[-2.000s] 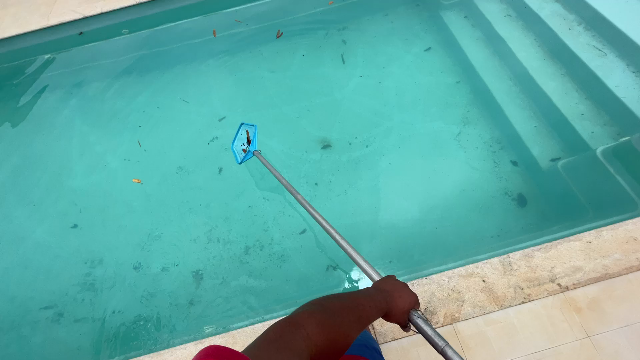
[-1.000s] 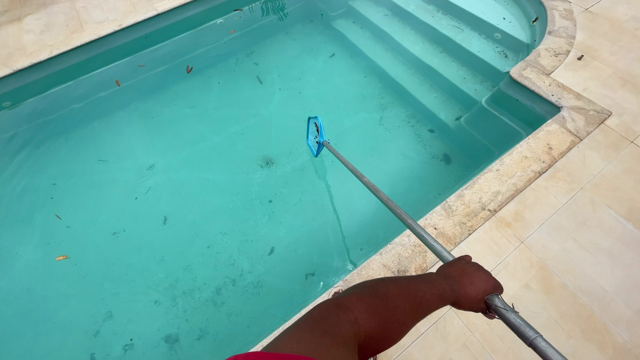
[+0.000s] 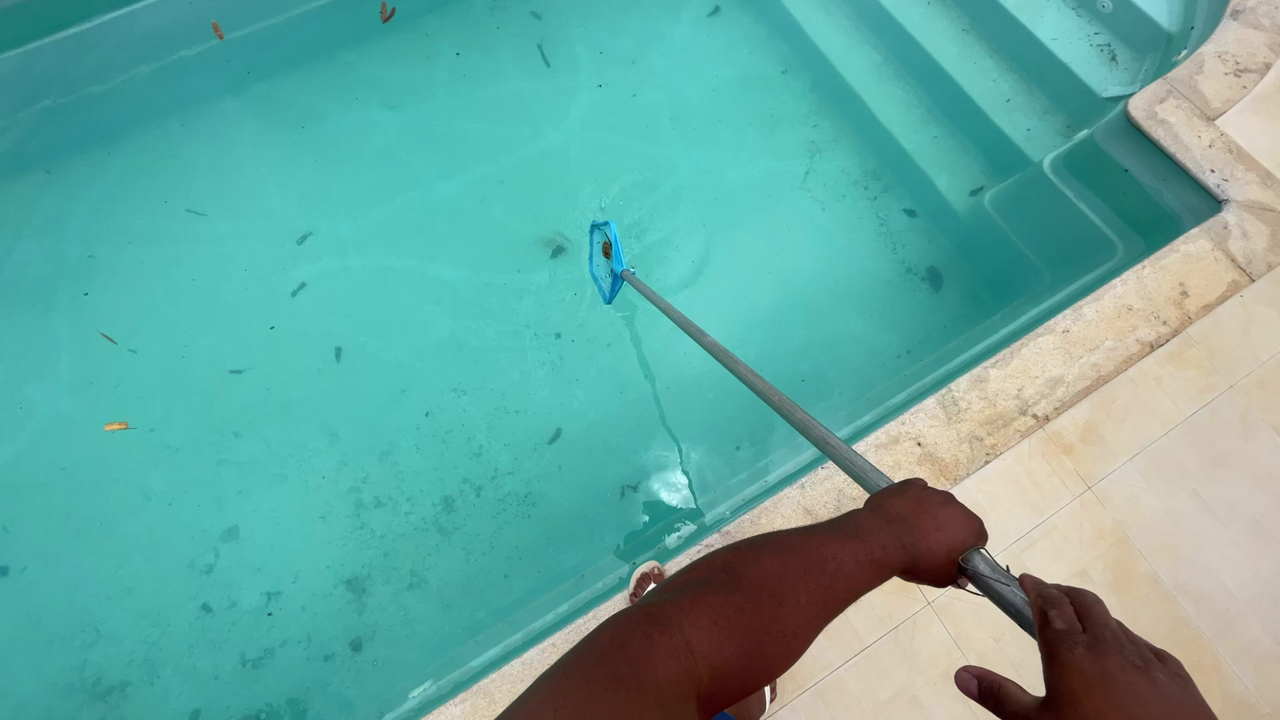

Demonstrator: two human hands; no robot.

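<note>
My left hand point(image 3: 925, 532) is closed around a grey metal telescopic pole point(image 3: 765, 395), with thin wire wrapped on it just below the fist. At the pole's far end, a blue-framed leaf skimmer net point(image 3: 606, 262) stands tilted at the water surface, with brown debris in it and ripples around it. My right hand point(image 3: 1095, 655) is at the lower right, thumb and fingers spread, its fingers against or just over the pole's lower part. The pole's near end is hidden by that hand. Brown leaves point(image 3: 117, 426) and dark bits lie in the pool water point(image 3: 450, 330).
A pale stone coping point(image 3: 1060, 375) edges the pool, with beige floor tiles point(image 3: 1190, 490) beside it. Submerged steps point(image 3: 960, 90) lie at the upper right. A foot in a light sandal point(image 3: 646, 580) is at the pool edge, partly behind my left arm.
My right hand has come into view at the pole's lower part. The net, raised with its reflection apart below it a second ago, now has ripples around it. The view has shifted.
</note>
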